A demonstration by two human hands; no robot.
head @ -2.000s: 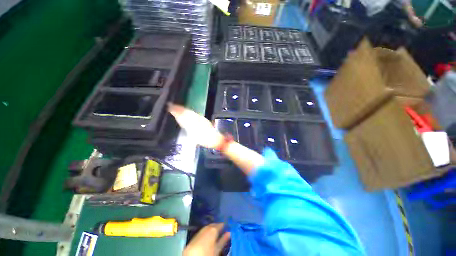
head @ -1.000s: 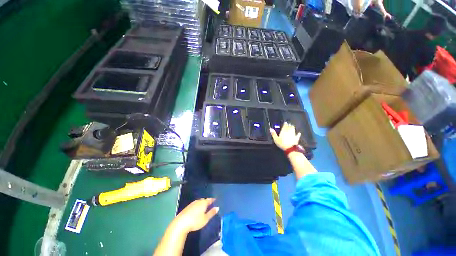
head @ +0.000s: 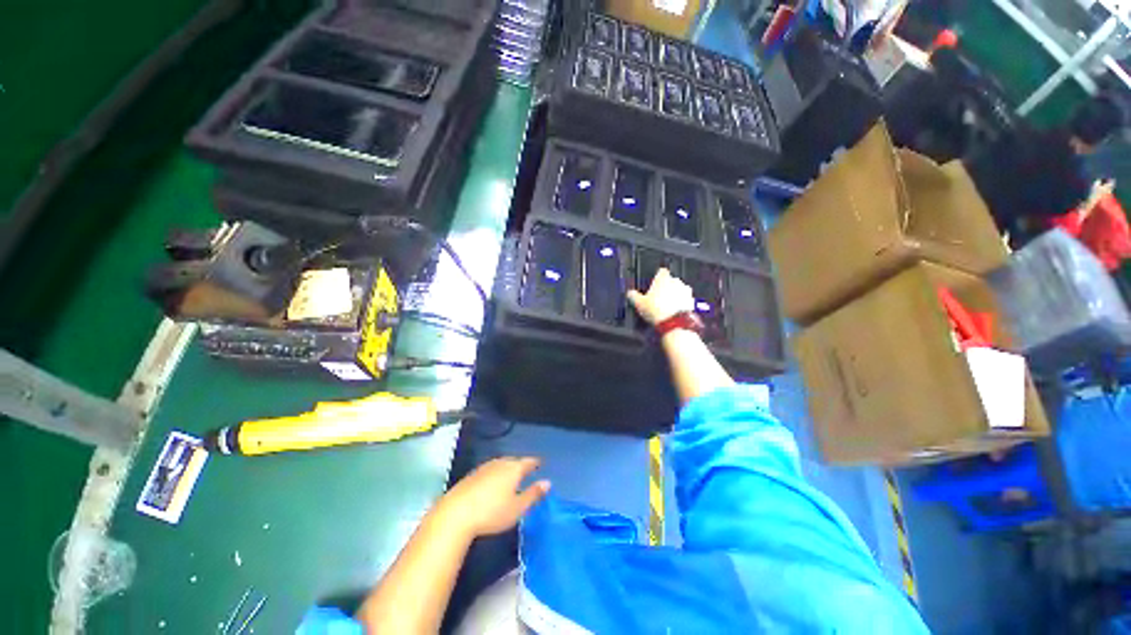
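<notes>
My right hand (head: pixel 664 301) is over the front row of a black foam tray (head: pixel 767 298), at the third smartphone (head: pixel 657 269) from the left. The fingers touch or hover over that phone; whether they grip it is hidden. The tray holds two rows of dark smartphones with small white marks on their screens, and a front-right pocket shows no phone. My left hand (head: pixel 494 496) is low by the bench edge, fingers apart, with nothing visible in it.
A yellow electric screwdriver (head: pixel 329 424), a dark box with a yellow label (head: pixel 377 325), tweezers (head: pixel 244 613) and a labelled card (head: pixel 172 476) lie on the green bench. Another phone tray (head: pixel 223 134) is at upper left. Cardboard boxes (head: pixel 868 360) stand right.
My right hand went from the left tray to the right end of the floor-side tray, then left to the third phone. My left hand has come further into view. The view has shifted.
</notes>
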